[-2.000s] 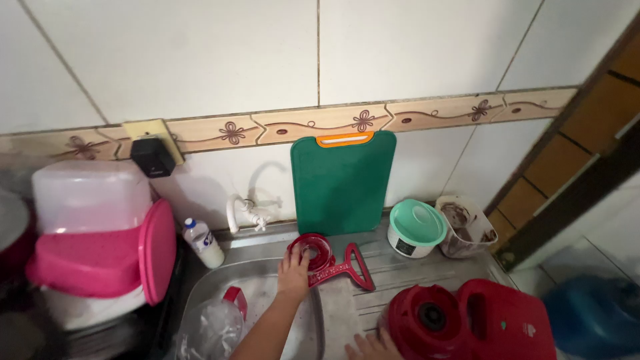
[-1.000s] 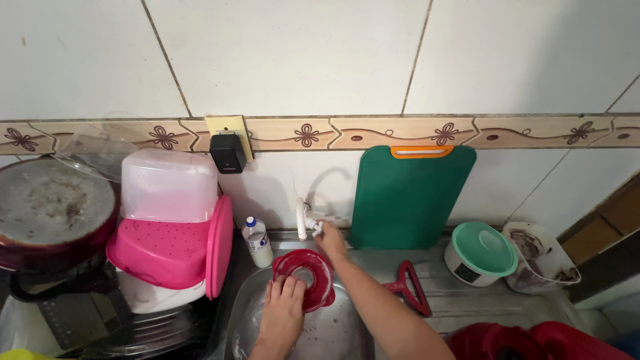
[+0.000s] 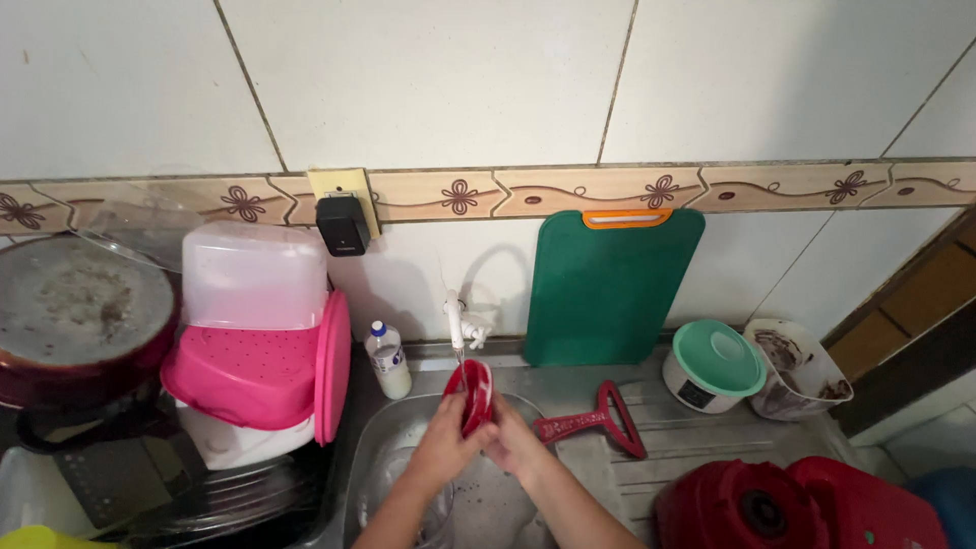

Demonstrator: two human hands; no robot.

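Both hands hold a red round plastic piece (image 3: 477, 398), tilted on edge under the white faucet (image 3: 455, 324), from which water runs. My left hand (image 3: 450, 438) grips its left and lower side. My right hand (image 3: 511, 438) is closed on its right side, its fingertips partly hidden. Below them, in the steel sink (image 3: 366, 435), a clear container (image 3: 438, 511) is partly covered by my left forearm. A red plastic part with a triangular handle (image 3: 625, 419) lies on the drainboard to the right, its left end near my right hand.
A small bottle with a blue cap (image 3: 390, 362) stands behind the sink. Pink containers (image 3: 244, 374) and an upturned pan (image 3: 84, 305) crowd the left. A green cutting board (image 3: 614, 293) leans on the wall. A mint-lidded tub (image 3: 717, 362), a dirty container (image 3: 797, 374) and a red appliance (image 3: 751, 507) occupy the right.
My right hand has left the faucet's handle and joined my left hand on the red piece. The piece, face up a second ago, is tilted on edge, and water runs from the faucet.
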